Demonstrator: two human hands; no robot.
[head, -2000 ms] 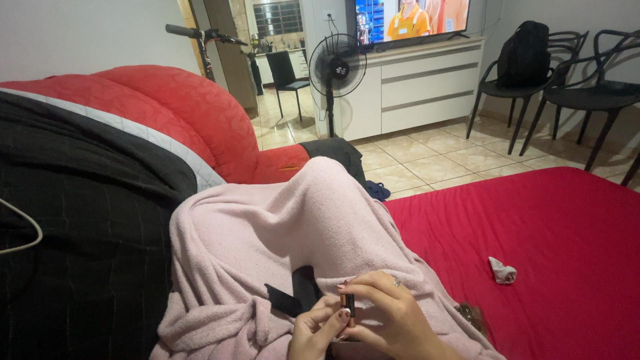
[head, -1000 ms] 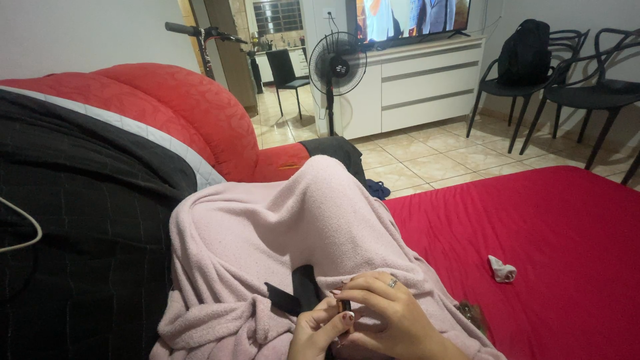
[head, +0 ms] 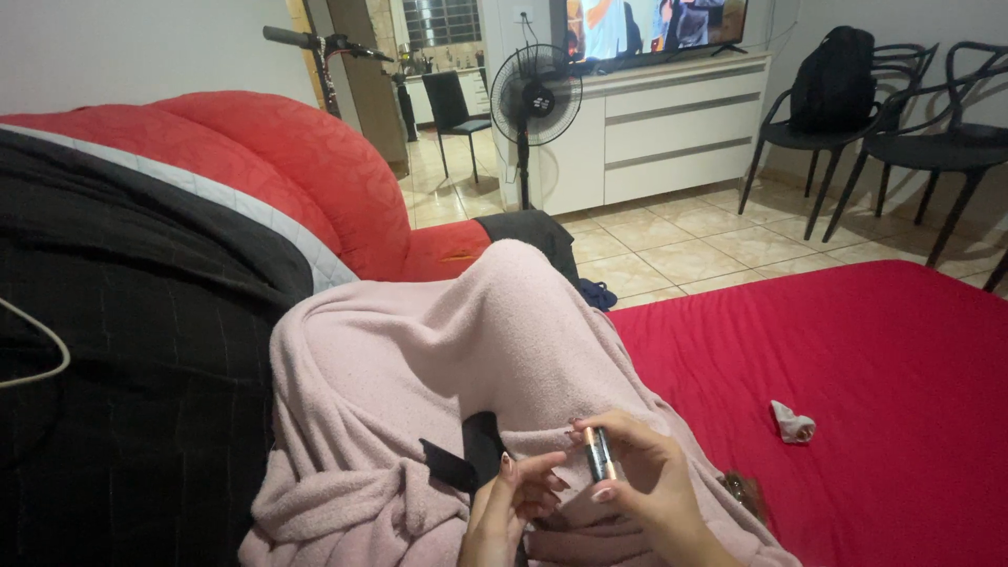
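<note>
A small cylindrical tube (head: 600, 454), dark with copper-coloured and shiny parts, is pinched upright between the fingertips and thumb of my right hand (head: 657, 480). Whether it is a battery or a cosmetic tube I cannot tell. Just left of it, my left hand (head: 516, 500) holds nothing, its thumb and fingers apart. A pale pink fleece blanket (head: 520, 339) covers my raised legs beneath both hands. On the blanket, left of and behind my left hand, lies a black flat object (head: 482, 445) with a flap-like piece sticking out; its lower part is hidden.
To the right, a crumpled whitish cloth (head: 794, 425) lies on a red sheet (head: 890, 354). A red sofa (head: 299, 165) with a black cover (head: 142, 315) stands on the left. Beyond are a pedestal fan (head: 537, 94), a white cabinet (head: 677, 134) and black chairs (head: 937, 150).
My hands were together around the small object before. Now my left hand has come away from it, and my right hand alone holds it, a little to the right.
</note>
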